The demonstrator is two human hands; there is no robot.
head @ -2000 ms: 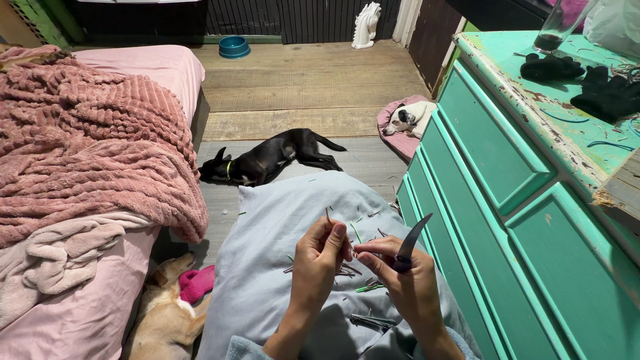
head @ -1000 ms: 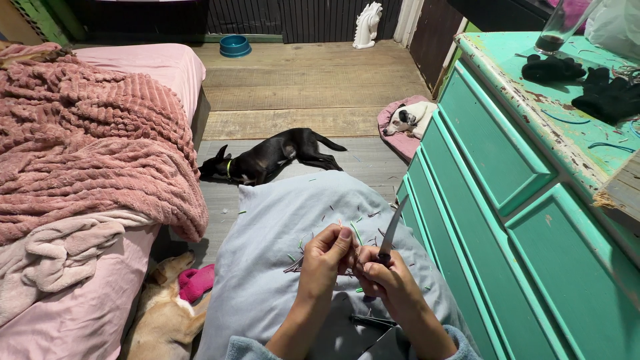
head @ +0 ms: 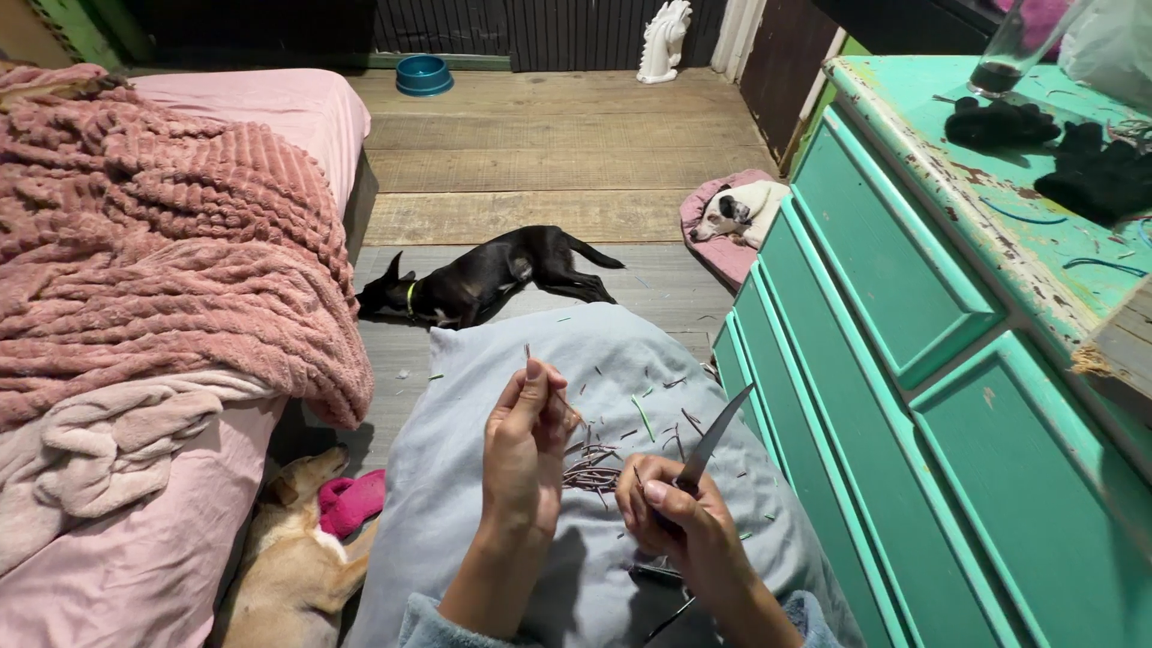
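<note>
My left hand pinches a thin wire upright between thumb and fingers, above a light blue cushion. In my right hand is a knife with a dark handle, its curved blade pointing up and away to the right. A short dark piece, perhaps wire or sheathing, shows at the fingers of that hand. Between and beyond the hands, a bundle of brownish wires, cut bits and a green strip lie on the cushion. A dark tool, partly hidden, rests below my right hand.
A bed with a pink blanket stands left. A black dog, a tan dog and a white dog lie around. At right is a green dresser holding black gloves and a glass. A blue bowl sits farther off.
My hands, close together one second ago, are now apart. The left has risen with the wire, and the right holds the knife lower and to the right.
</note>
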